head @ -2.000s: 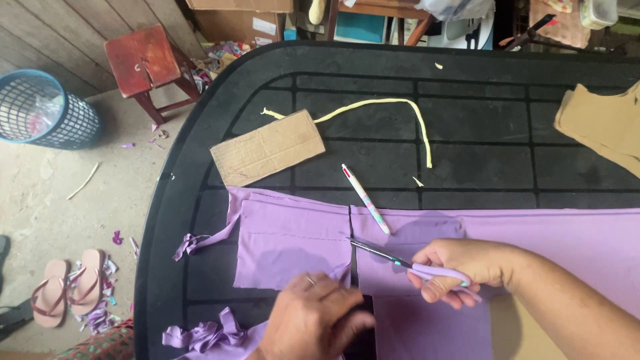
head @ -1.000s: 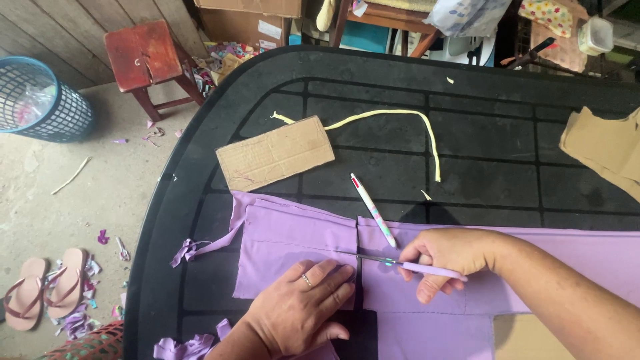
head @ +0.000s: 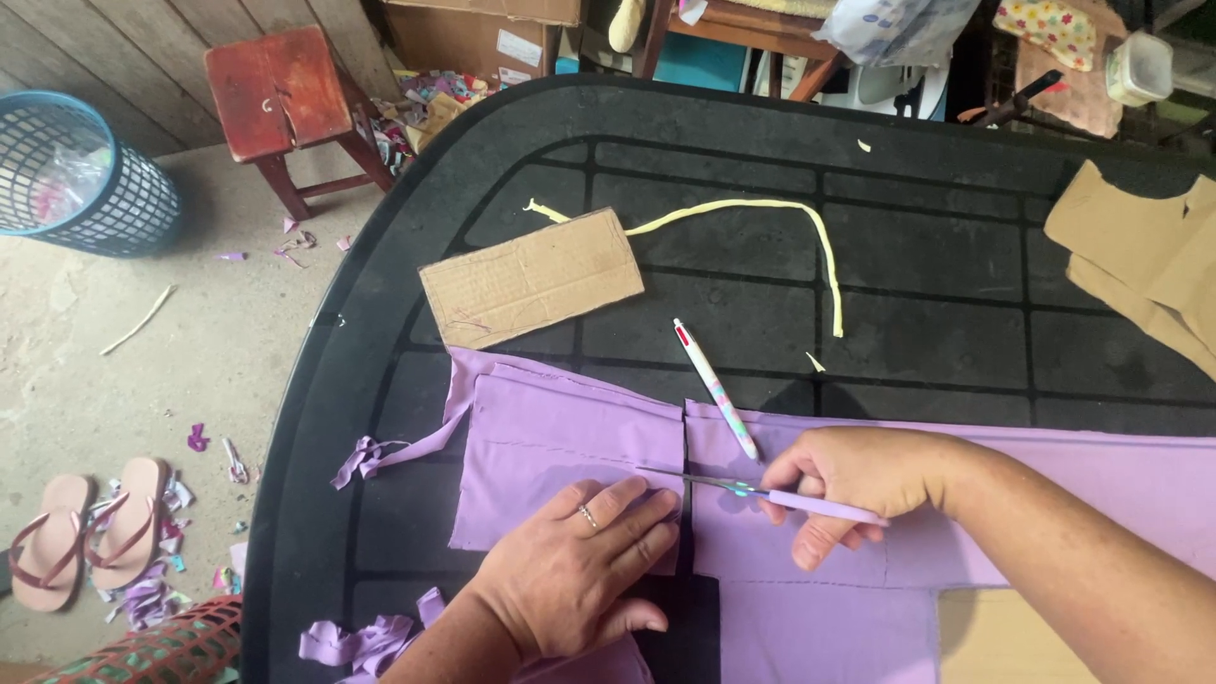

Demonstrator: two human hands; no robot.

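My right hand (head: 845,484) holds scissors (head: 807,503) with light purple handles; the blades point left over the gap between two pieces of purple fabric. My left hand (head: 589,560), a ring on one finger, lies flat with its fingers on the left fabric piece (head: 560,427). That piece bears a dashed line. The larger fabric piece (head: 788,560) runs to the right under my right hand. A white multicolour pen (head: 714,385) lies across its top edge. Above the left piece is a cardboard rectangle (head: 532,280), with a pale yellow cord (head: 731,204) behind it.
Cut cardboard pieces (head: 1140,256) lie at the right of the black table (head: 912,275). Purple scraps (head: 366,646) are at the lower left. On the floor are a red wooden stool (head: 280,90), a blue basket (head: 138,190), and pink flip-flops (head: 128,522).
Between one second ago and now the scissors' tips have come to show over the left fabric piece. My left hand has moved onto that piece since two seconds ago.
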